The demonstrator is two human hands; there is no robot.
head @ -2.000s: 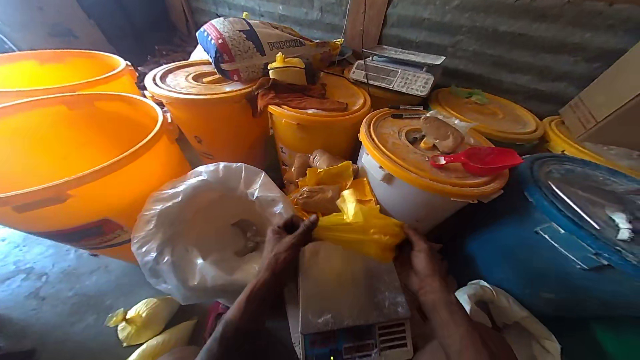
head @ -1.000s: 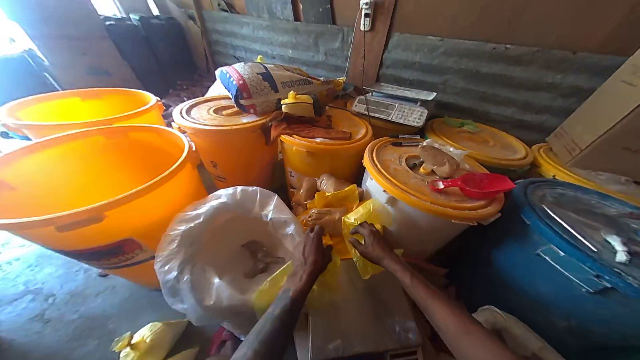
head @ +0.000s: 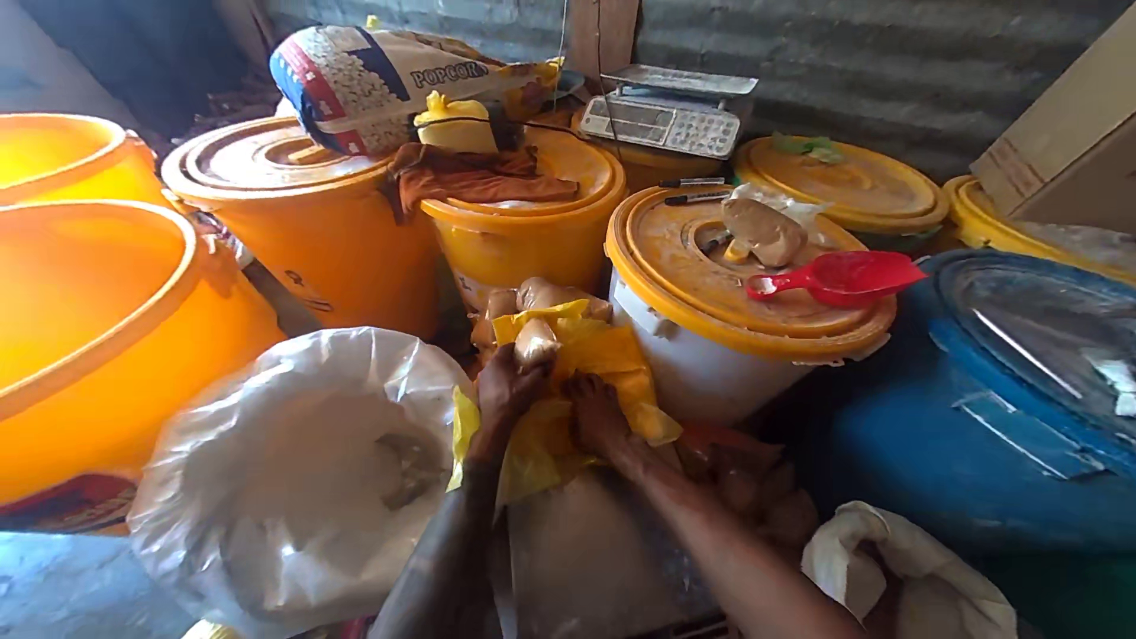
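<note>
My left hand [head: 513, 383] grips a small filled clear plastic packet [head: 535, 343], whose rounded top rises above the fingers. Right beside it, my right hand [head: 599, 410] is on a yellow plastic bag [head: 612, 353]; its fingertips are partly hidden, so its grip is unclear. Behind both hands, several brown filled packets [head: 543, 293] are piled partly in the yellow plastic. Below my forearms lies the flat top of a weighing scale [head: 586, 550]. Left of my left arm, a wide container lined with clear plastic [head: 293, 461] holds pale powder.
Orange lidded buckets [head: 311, 240] line the back, one under a popcorn sack [head: 382, 84]. A red scoop [head: 839, 279] and a brown packet [head: 763, 231] lie on a white bucket's yellow lid [head: 692, 311]. A blue barrel [head: 976, 461] stands right, a digital scale [head: 661, 124] behind.
The yellow plastic was stretched between both hands over the scale two seconds ago. Now my hands are closer together at the pile, with a packet showing in my left hand.
</note>
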